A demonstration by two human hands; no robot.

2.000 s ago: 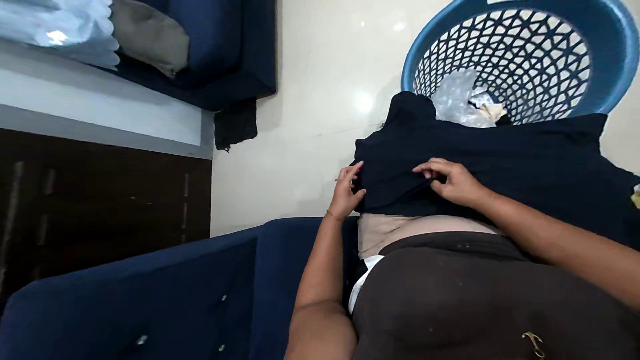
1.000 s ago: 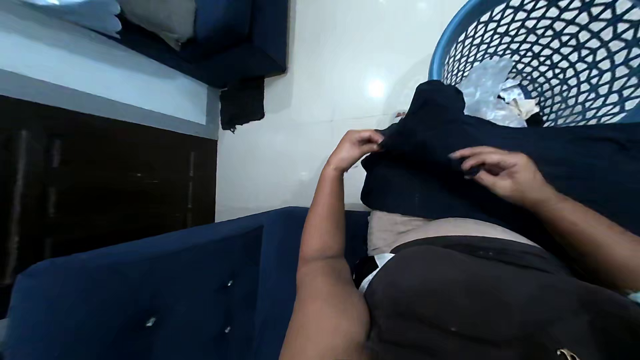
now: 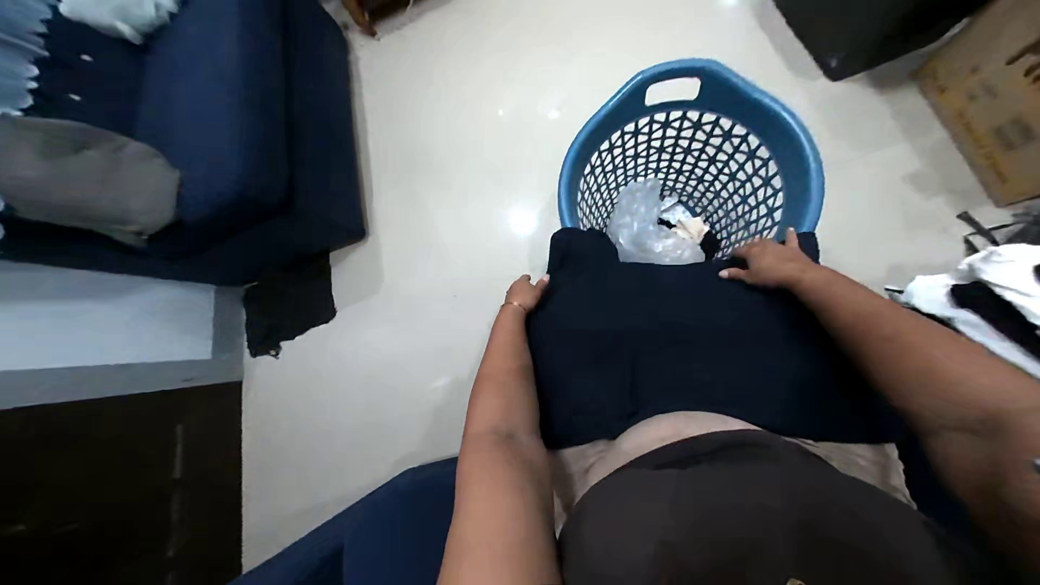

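Note:
A dark navy cloth garment (image 3: 650, 349) lies spread over my lap, its far edge reaching the near rim of a blue plastic laundry basket (image 3: 792, 138). My left hand (image 3: 526, 294) is at the garment's left edge, fingertips against the cloth; whether it grips is hidden. My right hand (image 3: 768, 262) rests on the far right part of the garment by the basket rim, fingers spread, palm down. Inside the basket lie a clear plastic bag (image 3: 646, 227) and some small light and dark pieces.
A navy sofa (image 3: 317, 138) with a grey cushion (image 3: 89, 175) stands at the left, a black cloth (image 3: 288, 305) on the floor beside it. To the right are a pile of white and black clothes (image 3: 942, 296), a cardboard box (image 3: 991, 106) and a black object (image 3: 869, 32).
The garment now lies flatter and squarer over my lap. My right hand has moved out to its far right part by the basket rim. The view has shifted considerably.

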